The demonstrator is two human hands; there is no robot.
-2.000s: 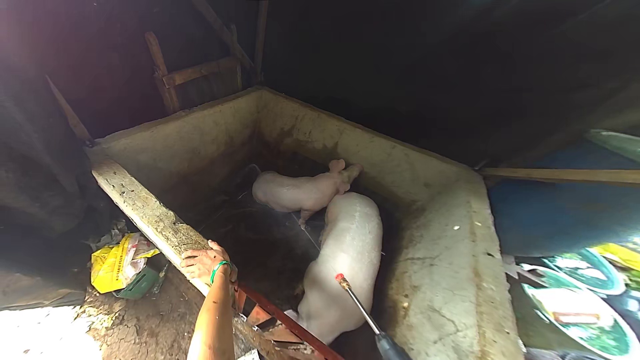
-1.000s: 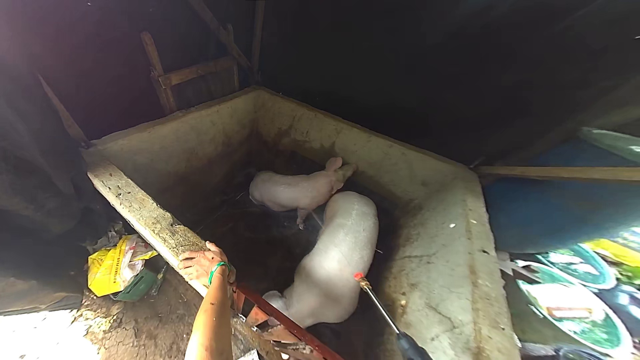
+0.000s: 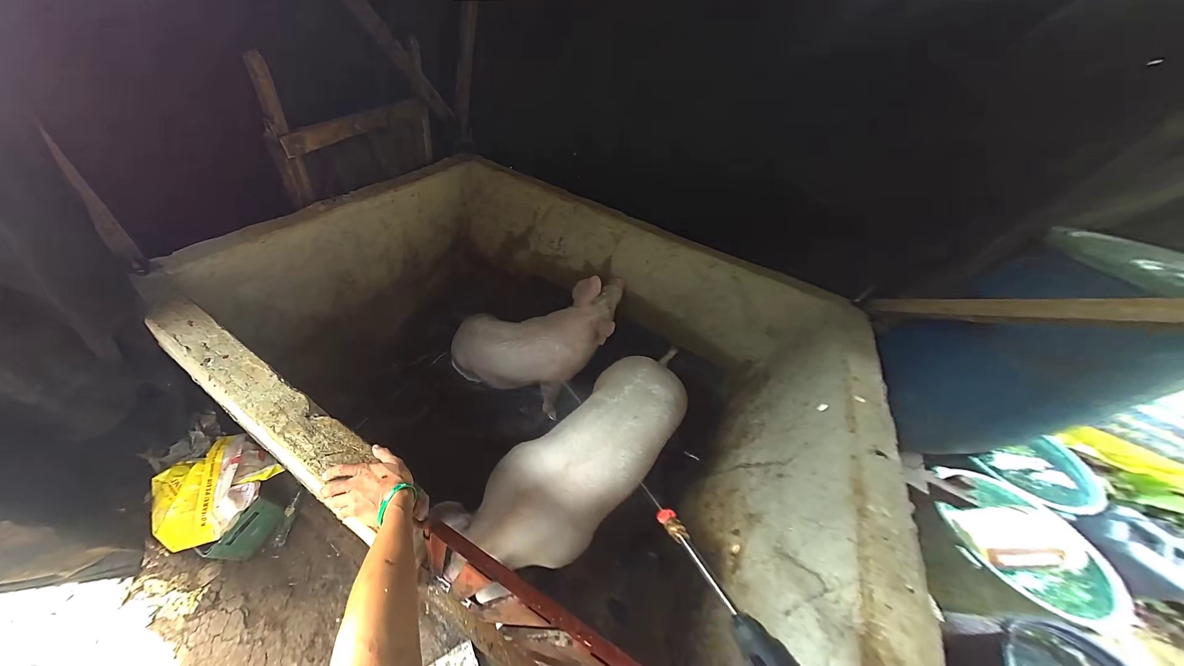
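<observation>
My left hand [image 3: 370,488], with a green band at the wrist, rests on top of the concrete pen wall [image 3: 240,370], beside a rusty metal gate [image 3: 536,592]. A spray lance [image 3: 708,564] with a red-tipped nozzle reaches in from the lower right edge over the pen; the hand on it is out of view. A thin jet of water runs from the nozzle past the larger pig. That pale pig [image 3: 583,462] stands near the gate, its head partly hidden by the bars. Behind it a smaller pink pig [image 3: 527,350] faces the back wall.
Concrete walls [image 3: 823,481] enclose the dark, wet floor. Outside on the left lie a yellow bag [image 3: 194,499] and a green container [image 3: 245,530]. Green-rimmed basins [image 3: 1036,555] and a blue sheet [image 3: 1017,379] are on the right. A wooden beam [image 3: 1027,310] juts from the pen's corner.
The larger pig has shifted away from the bottom edge, and its head now shows by the gate. The lance has swung to the right. My left hand stays on the wall.
</observation>
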